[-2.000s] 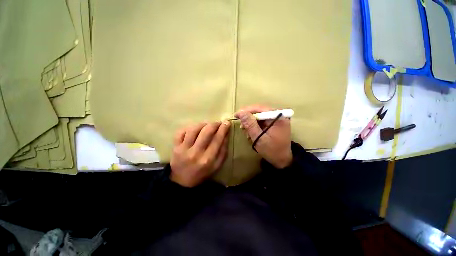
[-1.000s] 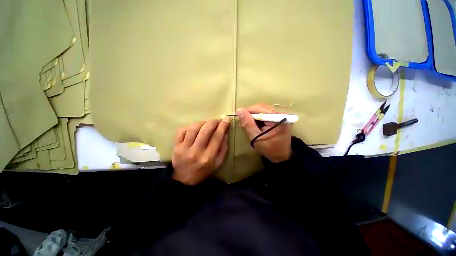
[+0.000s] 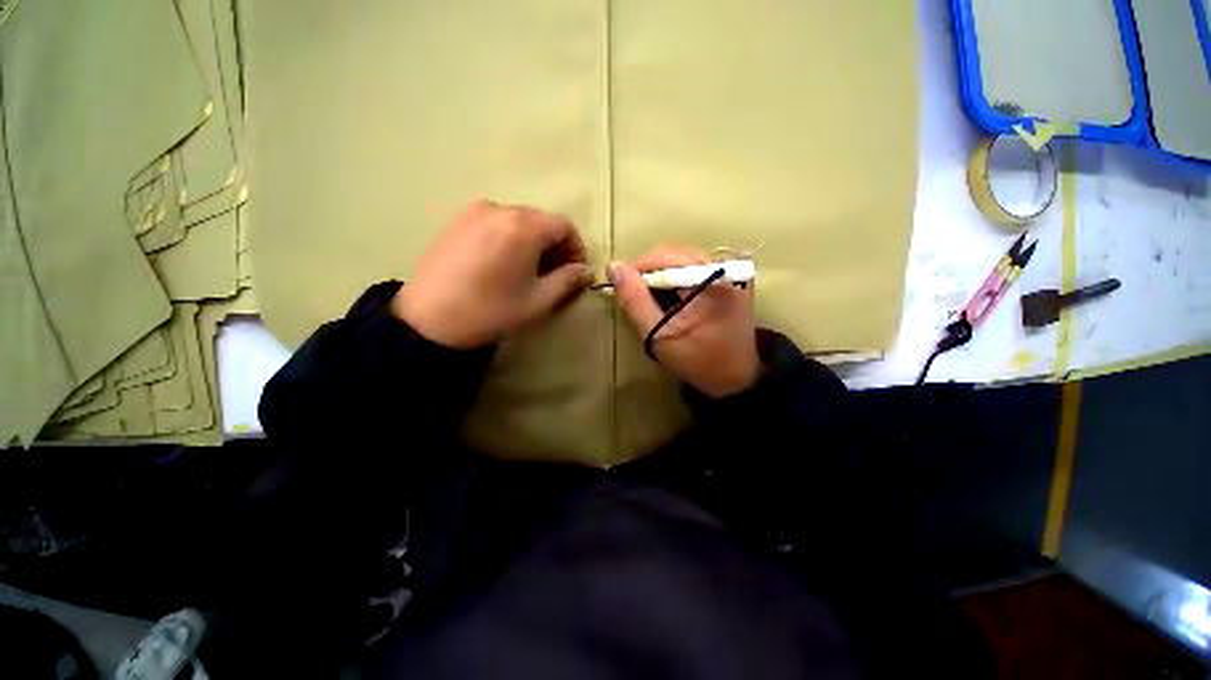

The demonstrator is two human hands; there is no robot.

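Note:
A khaki garment panel (image 3: 425,106) lies flat, its centre seam (image 3: 610,146) running down towards my body and its near end past the table edge. My right hand (image 3: 700,323) holds a white-handled seam ripper (image 3: 711,276), its dark cord loop over the hand. The thin tip points left at the seam. My left hand (image 3: 498,276) is just left of the tip, thumb and forefinger pinched together near it; whether they hold a thread is too small to tell. Pale thread ends (image 3: 740,251) lie on the cloth above the handle.
Stacked cut panels (image 3: 93,266) lie at left. At right on the white table (image 3: 877,299) are blue embroidery frames (image 3: 976,80), a tape roll (image 3: 983,179), pink-handled thread snips (image 3: 987,295) and a dark-headed brush-like tool (image 3: 1044,308). Yellow tape (image 3: 1062,465) runs below the table edge.
My left hand has lifted from lying flat on the panel and turned, its fingertips now pinched by the tip. Both hands sit slightly higher in view. Thread ends appeared on the cloth at right.

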